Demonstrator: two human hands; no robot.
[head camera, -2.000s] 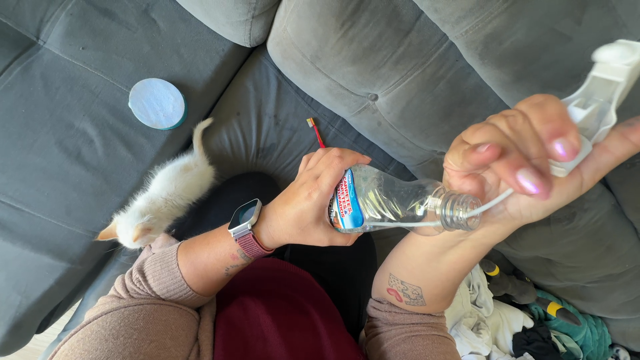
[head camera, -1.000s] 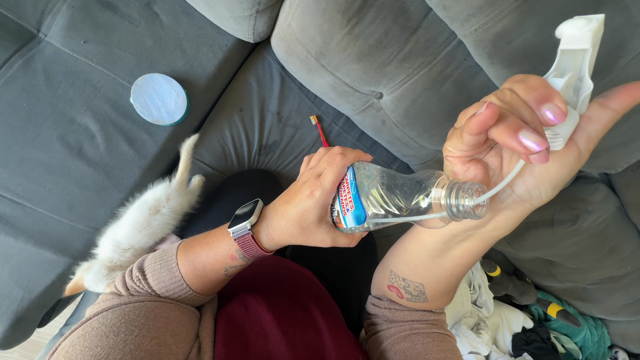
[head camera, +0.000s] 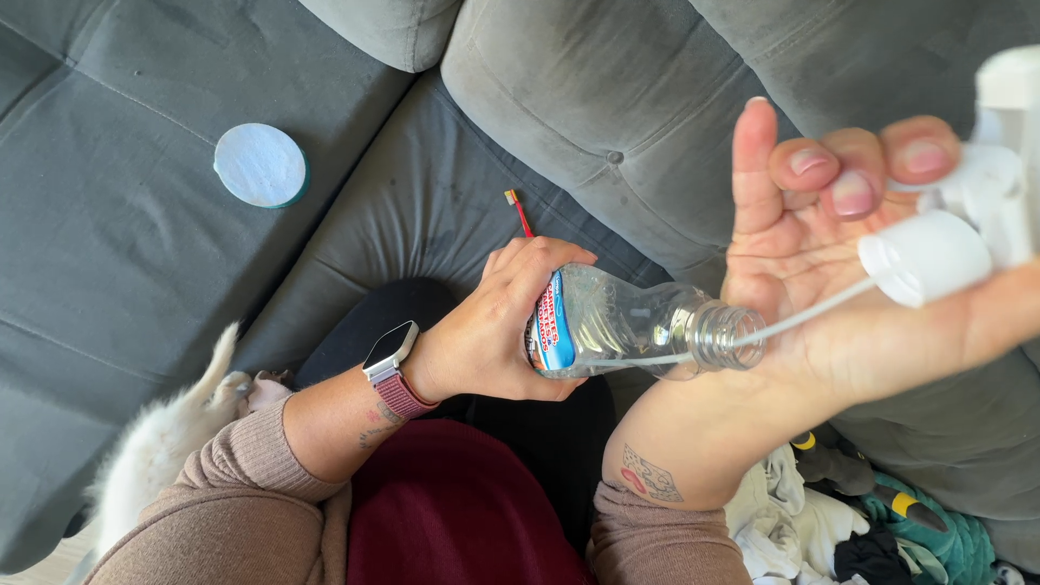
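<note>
My left hand (head camera: 508, 329) grips a clear plastic bottle (head camera: 634, 321) around its labelled lower part, the bottle lying tilted with its open mouth toward the right. At the right edge, my right hand (head camera: 845, 236) holds a white trigger spray head (head camera: 991, 171), partly cut off by the frame, between fingers and thumb side. Its thin dip tube (head camera: 821, 309) still runs through the bottle's mouth to the inside, while the screw collar is apart from the neck. Beyond my left hand a red-handled brush (head camera: 520, 213) shows partly, its lower end hidden.
A grey sofa (head camera: 106, 244) fills the surroundings. On its seat lies a round light-blue-topped item (head camera: 260, 165). A white cat (head camera: 154, 455) is beside my left sleeve at lower left. Piled white clothes (head camera: 772, 520) and a teal cloth (head camera: 959, 528) lie at lower right.
My right hand has turned and its fingers have spread differently around the spray head, whose collar now faces the bottle. The cat has moved at the lower left; its tail is raised closer to my sleeve.
</note>
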